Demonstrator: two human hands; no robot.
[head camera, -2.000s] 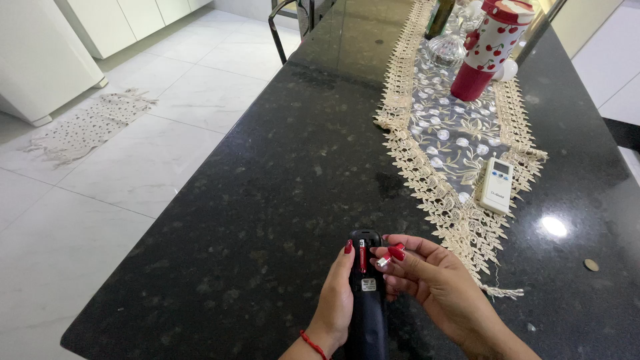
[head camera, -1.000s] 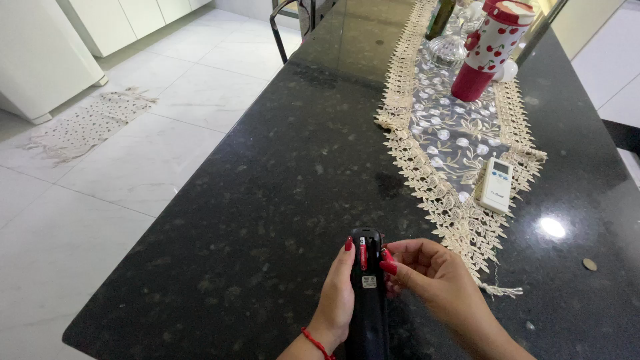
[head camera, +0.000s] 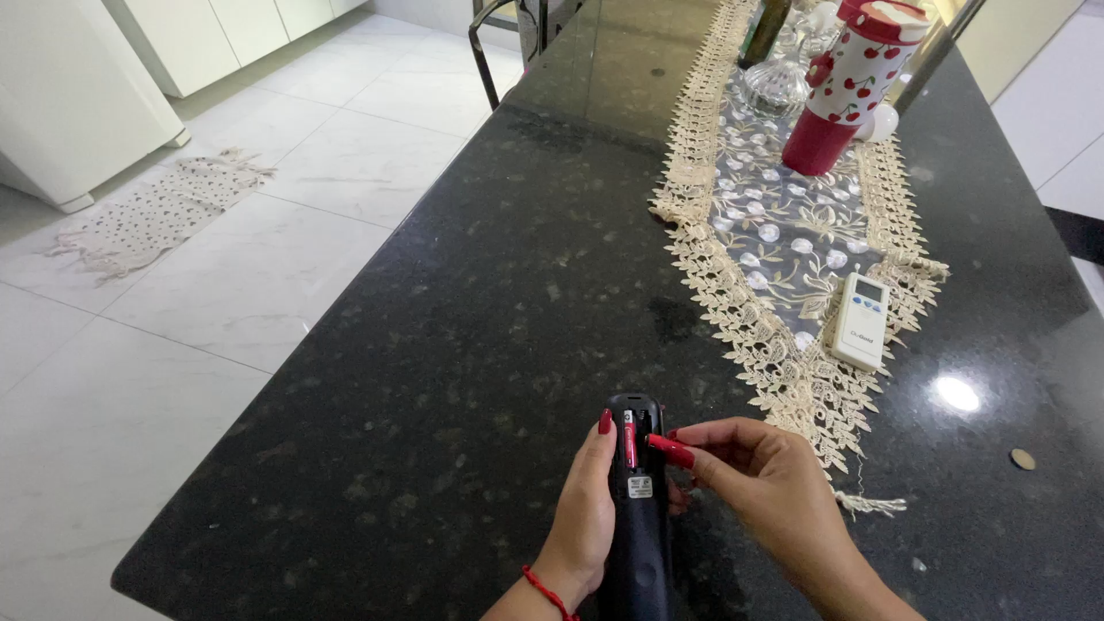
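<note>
A black remote control (head camera: 640, 543) lies back side up in my left hand (head camera: 585, 509), which grips it along its left side. Its battery compartment is uncovered, and one red and white battery (head camera: 630, 440) sits in the left slot. Metal springs show at the top of the right slot. Between the thumb and fingers of my right hand (head camera: 759, 479) is a second red battery (head camera: 659, 443), mostly covered by the fingers, held at the right edge of the compartment.
The dark stone counter (head camera: 483, 345) bears a lace-edged table runner (head camera: 776, 259). On the runner are a white remote control (head camera: 861, 323), a cherry-patterned tumbler (head camera: 849, 90), a glass vessel (head camera: 774, 86) and a dark bottle (head camera: 764, 33). A coin-like disc (head camera: 1023, 459) lies at the right.
My right hand stays beside the black remote control, its fingers shifted on the second battery. My left hand keeps its hold.
</note>
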